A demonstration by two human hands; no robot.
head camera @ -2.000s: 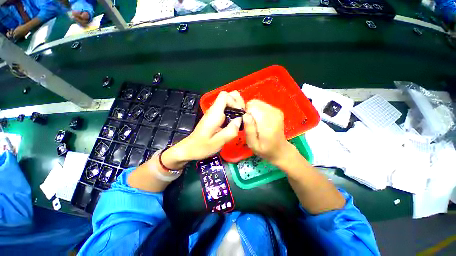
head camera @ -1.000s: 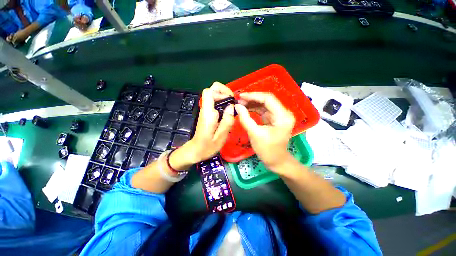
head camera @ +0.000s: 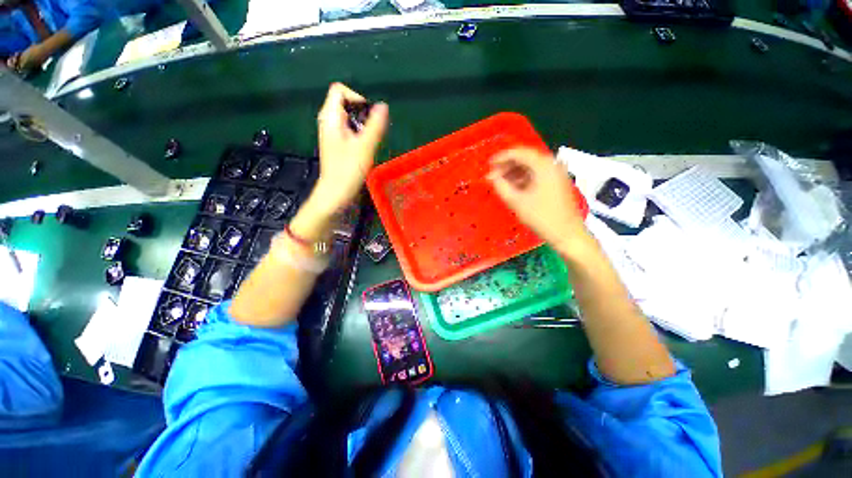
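My left hand point(head camera: 347, 140) is raised over the green surface beyond the blister tray and holds a black watch housing point(head camera: 358, 115) between thumb and fingers. My right hand point(head camera: 534, 191) is over the right part of the red parts tray point(head camera: 439, 271), blurred, fingers curled; whether it holds anything cannot be told. Small dark specks lie in the red tray. The green parts tray point(head camera: 458, 327) sits partly under it, with more specks. The black blister tray point(head camera: 210, 265) is at the left with housings in several pockets. Another housing point(head camera: 377, 246) lies between the trays.
A smartphone point(head camera: 397, 333) with a lit screen lies left of the green tray. A white pad point(head camera: 632, 208) with a dark housing, white sheets point(head camera: 691, 280) and a clear bag point(head camera: 803, 201) are at the right. Loose housings lie left. A metal post point(head camera: 93, 149) and a person's hand point(head camera: 33, 58) are upper left.
My hands have parted. My left hand has moved up and left with the housing; my right hand has moved right over the red tray. A housing now shows between the trays.
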